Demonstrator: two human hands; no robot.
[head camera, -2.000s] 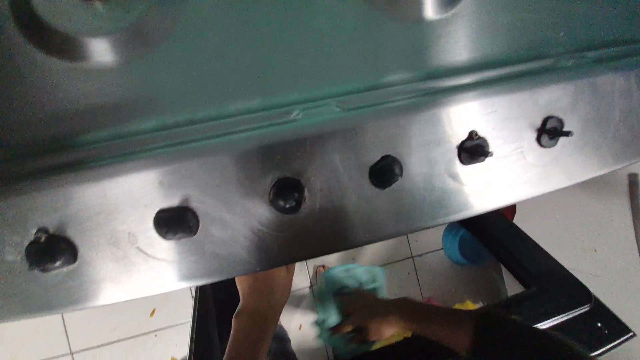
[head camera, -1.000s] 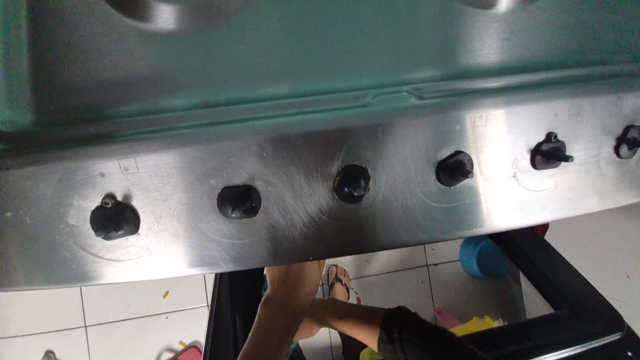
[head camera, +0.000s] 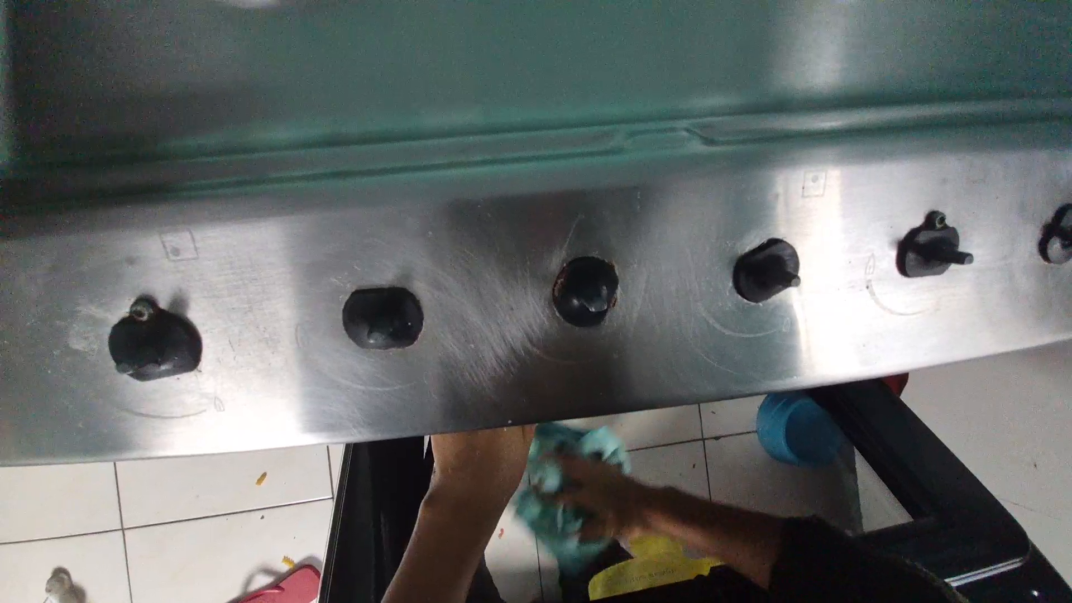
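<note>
Across the view runs the stainless steel control panel (head camera: 469, 360) of a gas stove, with several black valve stems (head camera: 586, 291) standing in its holes and no knobs on them. Below its front edge my right hand (head camera: 590, 494), blurred, holds a green cloth (head camera: 557, 519). My left hand (head camera: 481, 448) reaches up under the panel's edge; its fingers are hidden, so what it touches cannot be seen. The black oven door (head camera: 946, 502) hangs open around my forearms.
On the tiled floor (head camera: 209, 486) stand a blue tub (head camera: 800, 429), a red slipper (head camera: 289, 586) and small yellow scraps. Yellow material (head camera: 653, 574) with writing lies under my right forearm. The steel cooktop (head camera: 419, 75) spans the top.
My right hand and the cloth, out of sight beneath the panel one second ago, show below its edge again. My left hand stays near the same place.
</note>
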